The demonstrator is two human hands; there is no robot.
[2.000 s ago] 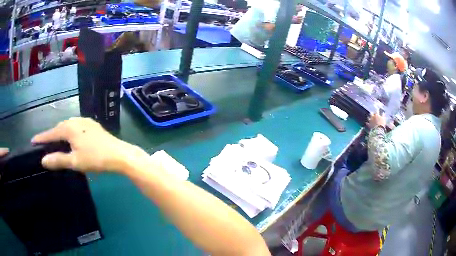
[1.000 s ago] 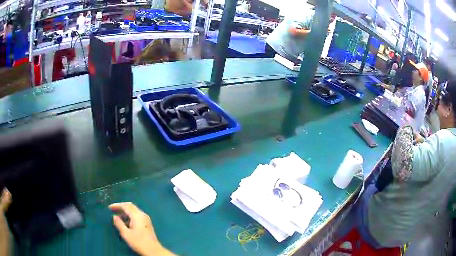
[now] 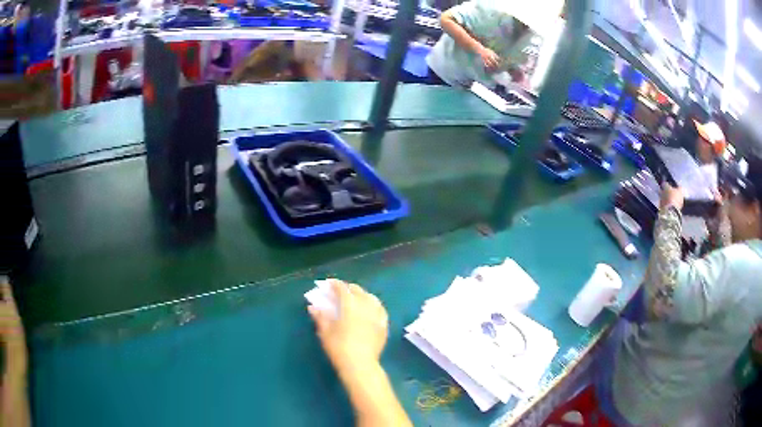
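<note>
My right hand (image 3: 354, 324) is on the small white folded leaflets (image 3: 322, 298) on the green bench, its fingers over them; whether it grips one cannot be told. My left hand (image 3: 12, 350) is cut off by the left edge, its fingers mostly out of the picture. A black retail box (image 3: 14, 200) stands partly in view just above it. The pile of user manuals (image 3: 482, 340), with a headphone picture on top, lies right of my right hand. Yellow rubber bands (image 3: 439, 394) lie beside the manuals.
A black box (image 3: 194, 158) stands upright with its flap open. Beside it a blue tray (image 3: 368, 223) holds headphones (image 3: 311, 178) in a black insert. A white roll (image 3: 595, 294) stands at right, near a seated neighbouring worker (image 3: 693, 317). Green posts rise behind; another person stands across the line.
My right hand has left the black box and moved right onto the leaflets. The black box has moved left and away, partly out of view. The camera view has shifted.
</note>
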